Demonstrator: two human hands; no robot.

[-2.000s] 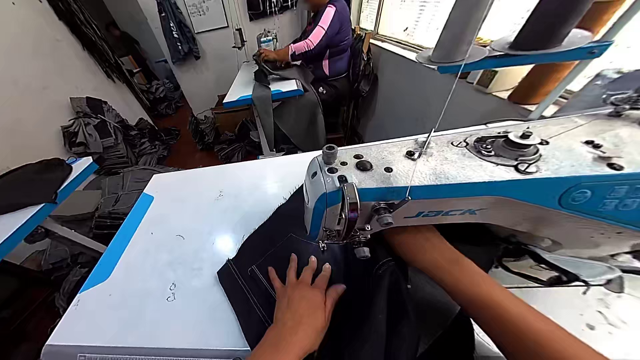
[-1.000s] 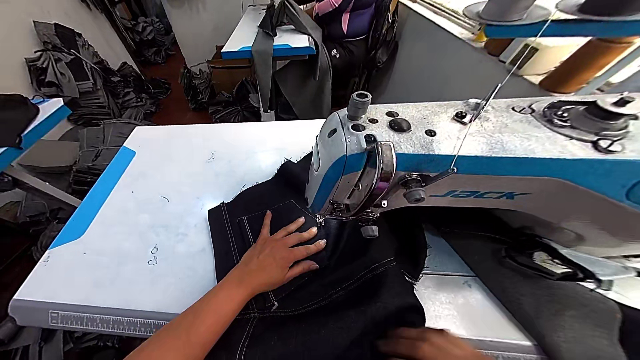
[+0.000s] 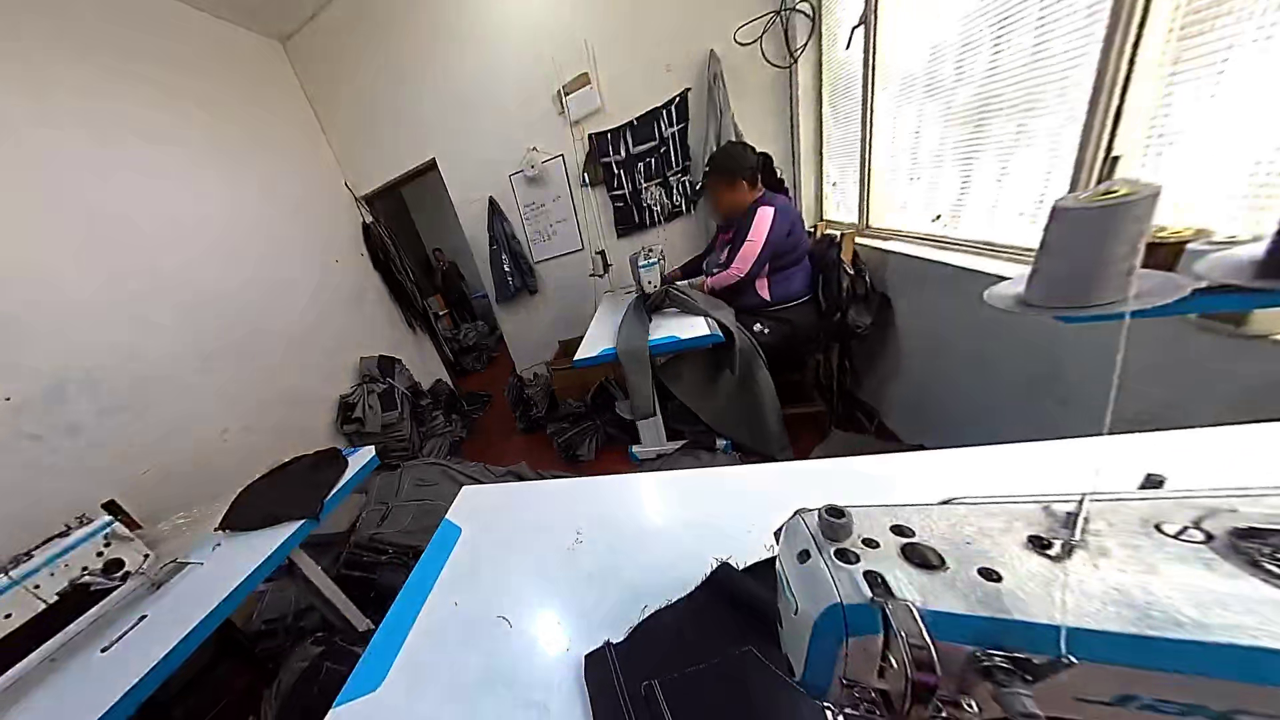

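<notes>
A dark denim garment piece (image 3: 690, 640) with light stitched lines lies on the white sewing table (image 3: 520, 560), its frayed upper edge against the head of an industrial sewing machine (image 3: 960, 590). The machine's needle area sits at the bottom edge of the view and is cut off. Thread runs down to the machine from a grey cone of thread (image 3: 1090, 245) at the upper right. Neither of my hands is in view, so what they hold or touch is hidden.
A second white table (image 3: 240, 590) with a dark cloth (image 3: 285, 490) and another sewing machine (image 3: 70, 580) is at left. Piled garments (image 3: 400, 510) lie between the tables. Ahead, a person (image 3: 755, 245) sits at another machine with grey fabric. Someone else (image 3: 452, 285) is in the doorway.
The view has tilted up strongly, and both my hands have left it. Earlier my left hand lay flat on the denim, while my right hand moved from behind the machine head to the front of the cloth.
</notes>
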